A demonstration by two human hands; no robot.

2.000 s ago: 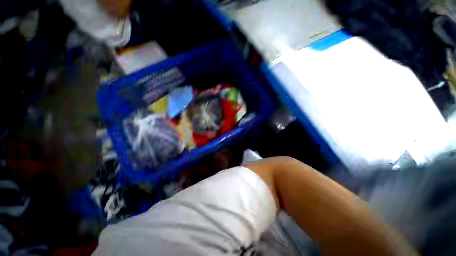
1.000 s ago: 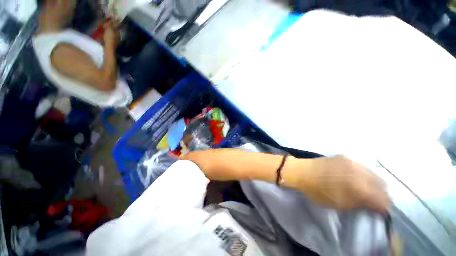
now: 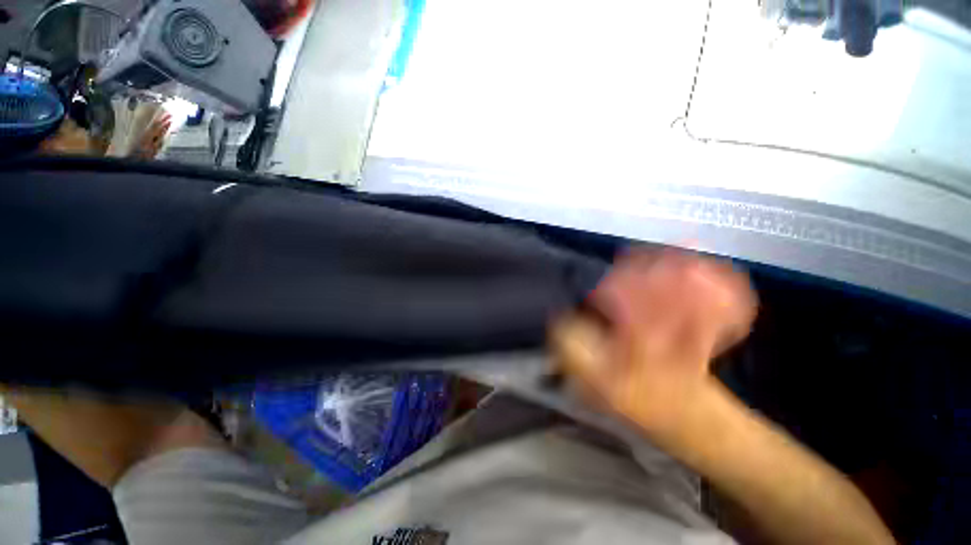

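Note:
A black fabric panel (image 3: 351, 277) is stretched across the view from the left edge to below the table's front edge. My right hand (image 3: 665, 319) is blurred and closed around the panel's right end, just in front of the sewing table (image 3: 532, 96). My left forearm shows at the lower left, but my left hand is not visible beyond the cloth and the picture's left edge. Part of the machine's metal fittings (image 3: 857, 27) shows at the top right.
A ruler strip (image 3: 767, 218) runs along the table's front edge. A blue plastic basket (image 3: 399, 431) with a bagged item sits below the cloth. At the upper left are a grey box with a round grille (image 3: 194, 37), a blue round object (image 3: 30, 104) and another person's hand (image 3: 152, 133).
The view has swung towards the table front. The black panel now spans the view, with my right hand on its end. The arm with the dark bracelet no longer reaches across to the right.

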